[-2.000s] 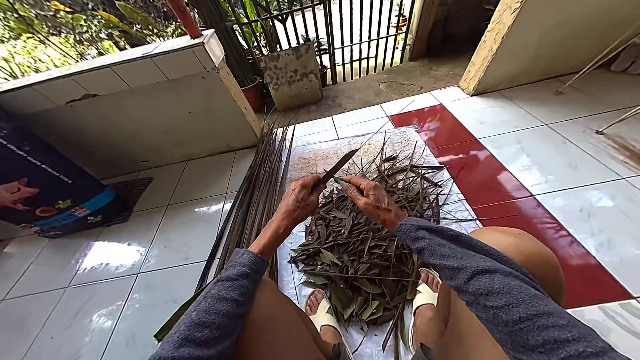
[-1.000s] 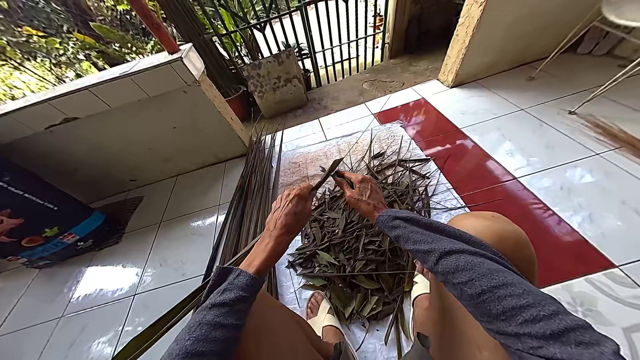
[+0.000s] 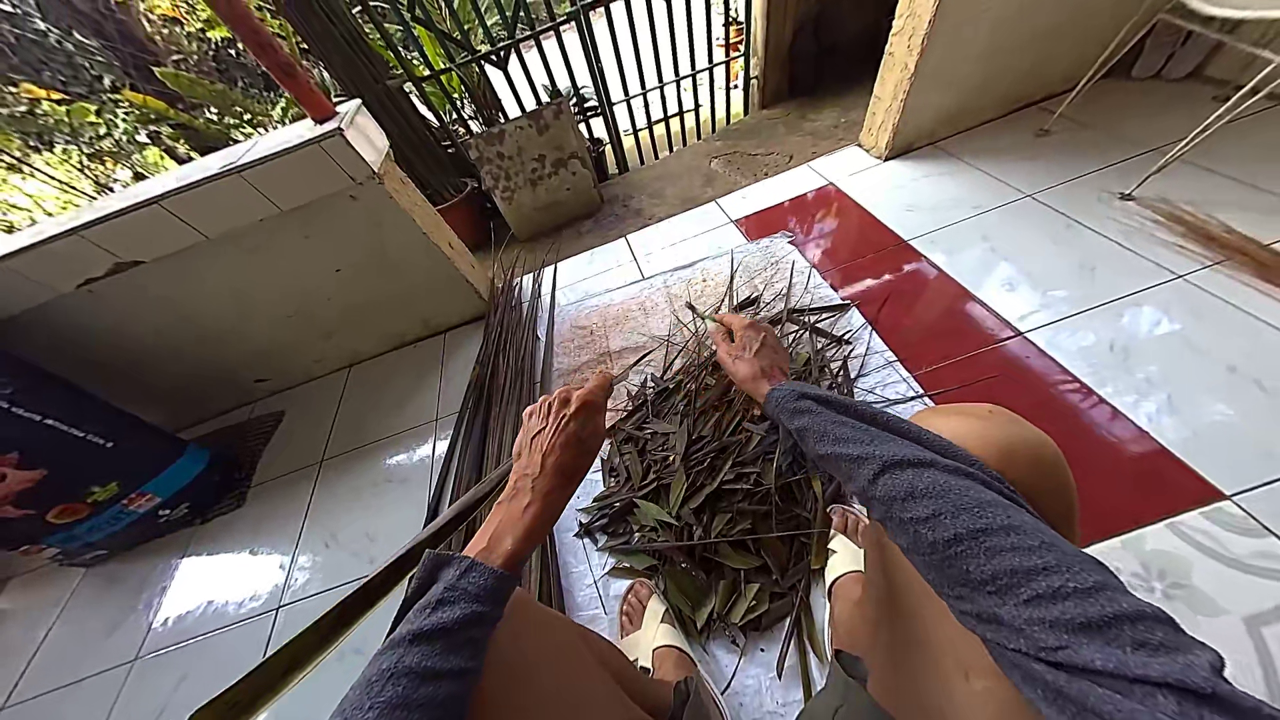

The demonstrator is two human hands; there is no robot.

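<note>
My left hand is closed around a long dark leaf strip, which runs from the lower left under my wrist; a narrow pointed end shows past the fingers. To its right, above the leaf pile, my right hand pinches a small object with a pale green part and a dark tip; whether it is a small blade or a leaf piece cannot be told. Cut dark leaf pieces lie heaped on a white sheet between my sandalled feet. A bundle of long thin dark leaves lies along the sheet's left side.
A dark printed sack stands at the left by a low wall. Beyond the sheet are a potted plant's pot, a concrete slab and a metal gate. White metal furniture legs and blurred brown bristles are at right.
My hands have moved apart: the right one is farther forward and to the right, the left one slightly back. Earlier they were close together above the leaf pile.
</note>
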